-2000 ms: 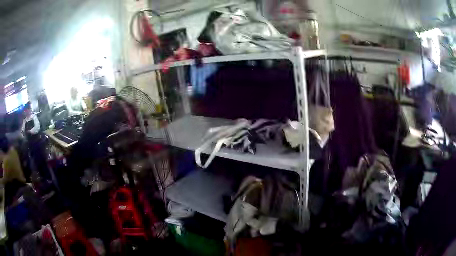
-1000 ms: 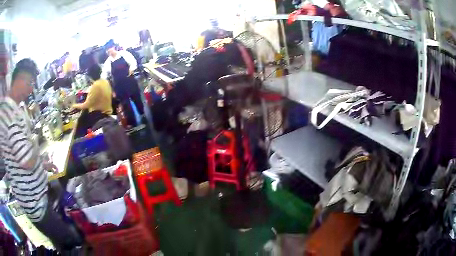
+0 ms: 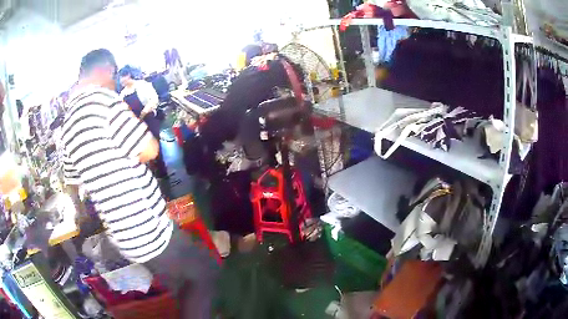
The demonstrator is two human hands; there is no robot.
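Neither of my hands is in the picture. A grey metal rack stands in front on the right. White and dark cloth strips lie on its middle shelf, with one pale strip looping over the front edge. Red cloth and pale, shiny wrapped goods lie on the top shelf. A heap of grey and beige cloth pieces is piled at the rack's lower right, above an orange-brown box or stool.
A person in a striped shirt stands at the left, beside a red crate. Red stools stand in the middle. A green bin sits under the rack. Another person is farther back.
The view has swung left from the rack, then slightly back. The person in stripes has moved rightward into the aisle and now hides the worker in yellow and part of the red crate.
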